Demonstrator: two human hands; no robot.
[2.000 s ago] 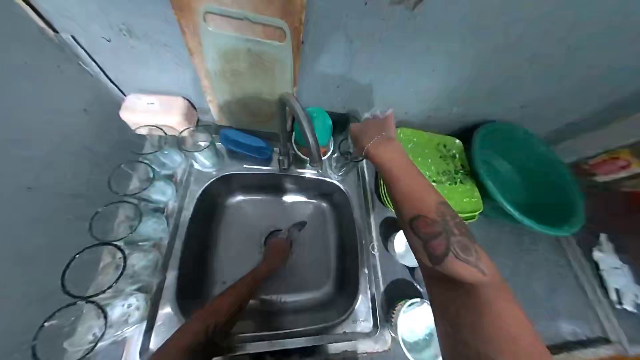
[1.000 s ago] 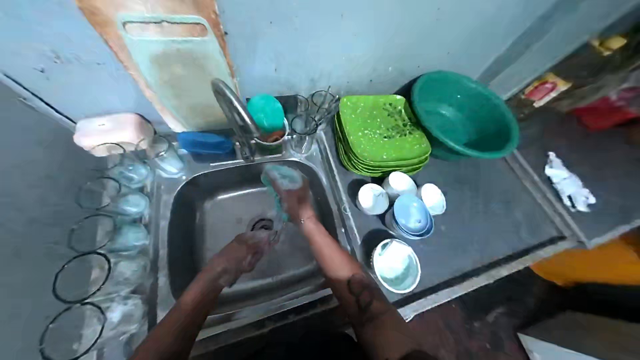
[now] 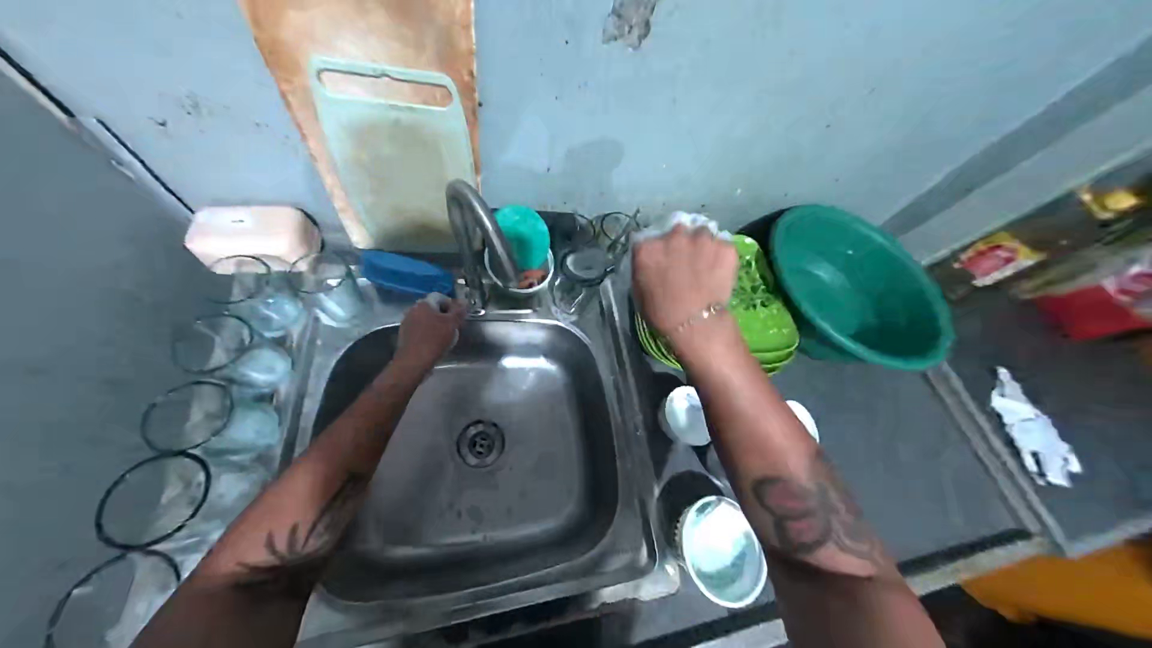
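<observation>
My left hand (image 3: pixel 430 333) is at the back left edge of the stainless steel sink (image 3: pixel 504 540), close to the faucet (image 3: pixel 481 234) base and a blue item (image 3: pixel 405 273); its fingers are curled, and whether they grip anything is unclear. My right hand (image 3: pixel 686 279) is closed on a whitish, sudsy thing, maybe a scrubber or foam, above the back left of the stacked green plates (image 3: pixel 765 328). Clear glasses (image 3: pixel 580 274) stand between the faucet and that hand. A green-lidded container (image 3: pixel 522 238) sits behind the faucet.
Several glasses (image 3: pixel 243 427) line the left side of the sink. A pink box (image 3: pixel 252 236) and a cutting board (image 3: pixel 396 153) are at the back. White cups (image 3: pixel 686 416), a bowl (image 3: pixel 723 551) and a green basin (image 3: pixel 855 288) stand to the right.
Both hands were inside the sink one second ago. My left hand has moved to the faucet's base, and my right hand has moved over by the green plates.
</observation>
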